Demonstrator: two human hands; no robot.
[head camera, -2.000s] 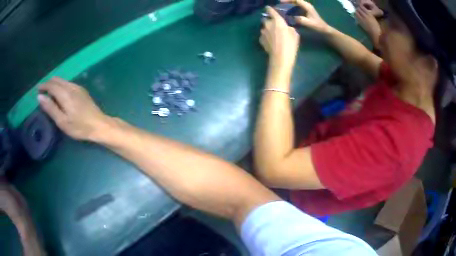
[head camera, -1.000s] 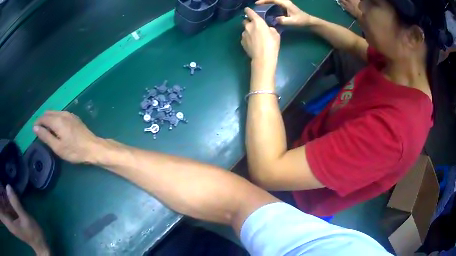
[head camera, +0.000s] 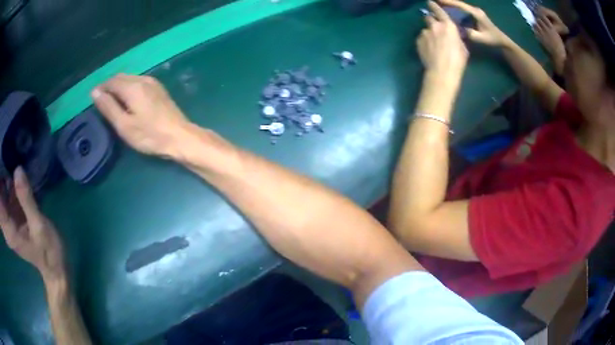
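Note:
A dark grey rounded-square housing (head camera: 84, 145) with a round centre hub lies on the green table at the left. A larger-looking dark housing (head camera: 25, 131) is beside it, at the left edge. My left hand (head camera: 32, 232) is at the lower left, its fingertips at that housing's near edge; whether it grips it is not clear. My right hand (head camera: 141, 114) is above and right of the smaller-looking housing, palm down with fingers bent, near the green strip. No part shows in it, but the underside of the fingers is hidden.
Small dark parts with silver heads (head camera: 290, 101) lie in a loose pile, one (head camera: 346, 58) apart. A person in a red shirt (head camera: 539, 209) works at the right with a dark housing (head camera: 462, 21). A green strip (head camera: 168, 50) runs along the far side. A dark smudge (head camera: 156, 254) is near the front edge.
The camera view has shifted, so the table things sit further right. My right hand stays near the green strip beside the housings. More of my left hand and forearm now shows.

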